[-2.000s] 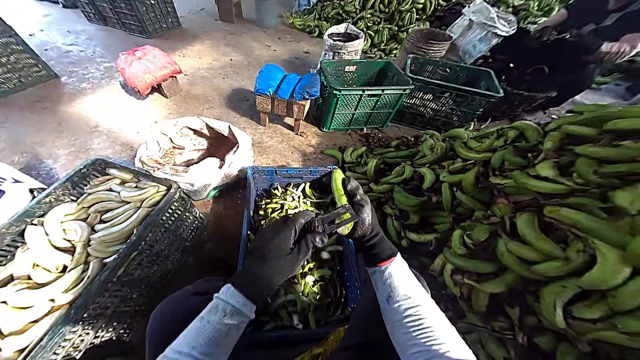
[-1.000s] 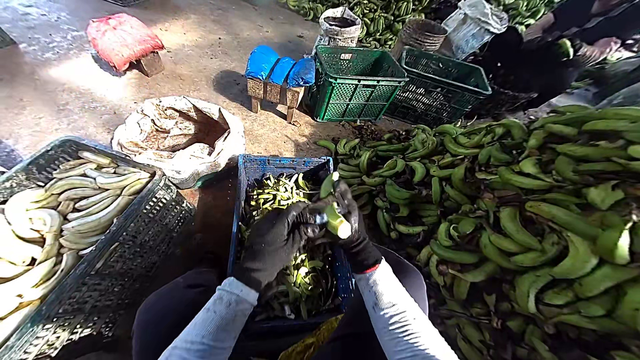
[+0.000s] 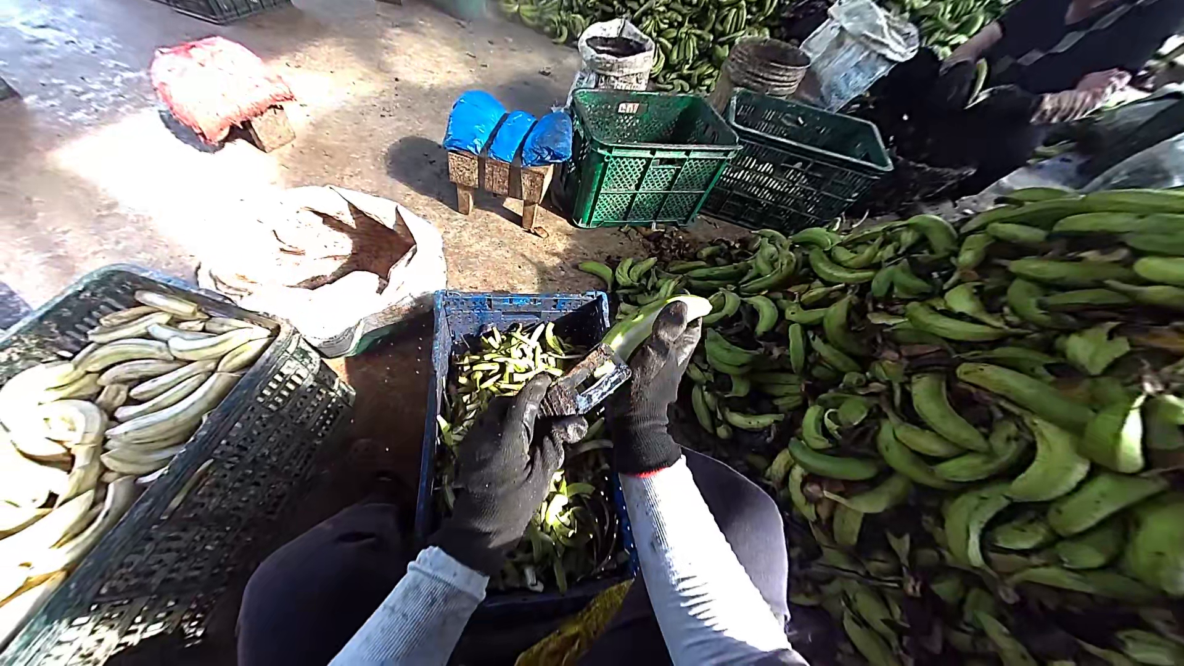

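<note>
My left hand (image 3: 504,462), in a black glove, grips the handle of a peeling tool (image 3: 592,381) with a metal end. My right hand (image 3: 657,388), gloved alike, holds a partly peeled green plantain (image 3: 647,324), its pale flesh showing at the upper end. The tool's metal part lies against the plantain's lower end. Both hands are above a blue plastic crate (image 3: 442,370) between my knees, which holds green peel strips (image 3: 504,361). Peeled plantains (image 3: 166,370) fill a dark crate (image 3: 268,462) on the left. A large heap of unpeeled green plantains (image 3: 934,416) lies on the right.
An open white sack (image 3: 407,268) stands beyond the left crate. Farther off are a small wooden stool (image 3: 499,176) with blue padding, a green crate (image 3: 643,185), a darker crate (image 3: 795,176), a red bundle (image 3: 217,83) and buckets. Another person's arm (image 3: 1078,97) shows at top right.
The plantain in my right hand was upright and mostly green two seconds ago; now it slants up to the right and shows pale flesh.
</note>
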